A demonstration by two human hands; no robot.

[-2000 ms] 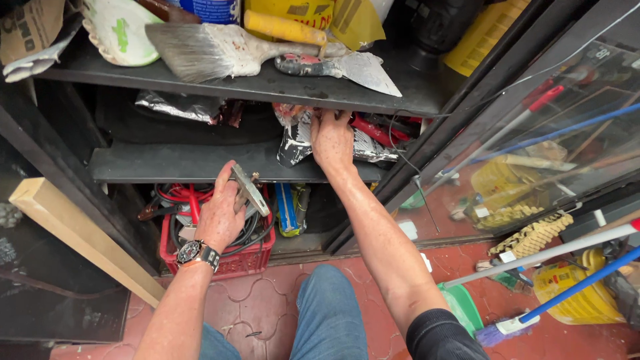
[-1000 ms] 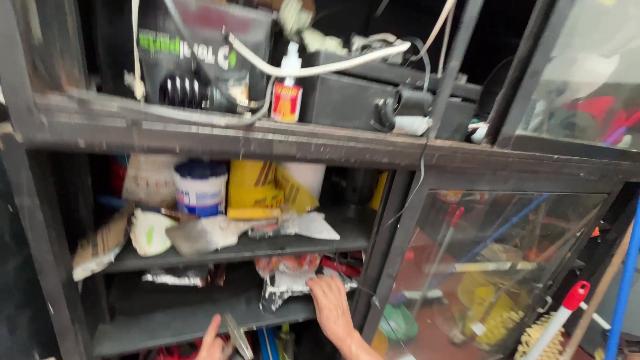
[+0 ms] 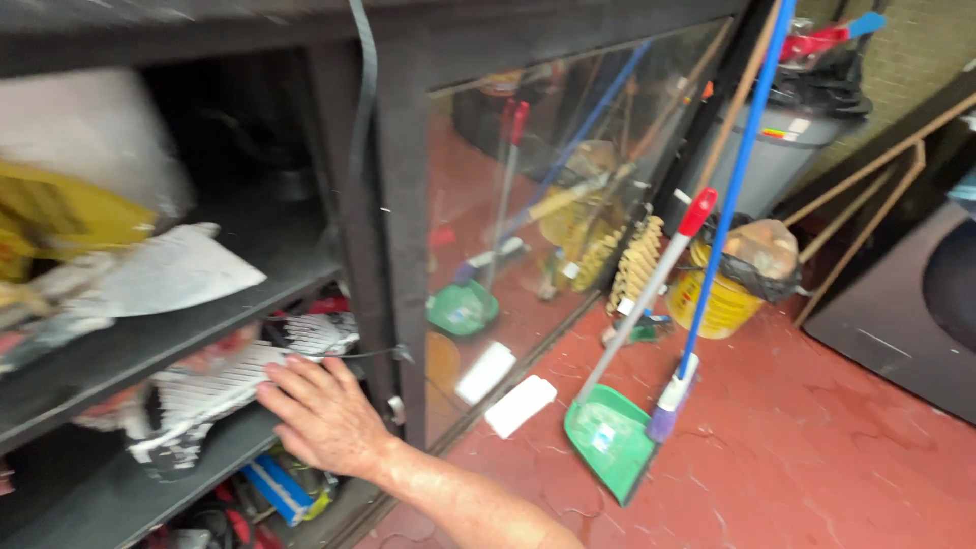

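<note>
My right hand (image 3: 332, 415), palm down with fingers spread, rests against the edge of a crumpled white-and-black wrapped bundle (image 3: 221, 381) on the middle shelf of a black cabinet. It does not appear to grasp anything, and its fingertips are slightly blurred. My left hand is out of the frame. On the shelf above lies a putty knife (image 3: 171, 274) with a broad, stained blade, beside a yellow bag (image 3: 72, 213). Under the middle shelf a blue package (image 3: 276, 484) sits near red and black items.
A glass cabinet door (image 3: 488, 229) stands right of the shelves. On the red tiled floor are a green dustpan (image 3: 610, 442), a blue-handled broom (image 3: 724, 221), a white block (image 3: 521, 406) and a yellow bucket (image 3: 713, 309). A grey bin (image 3: 801, 152) stands behind, with a dark appliance (image 3: 907, 305) at the right.
The view has swung far to the right and closer to the shelves. My left hand, earlier holding a flat metal object, has left the view. My right hand stays by the wrapped bundle.
</note>
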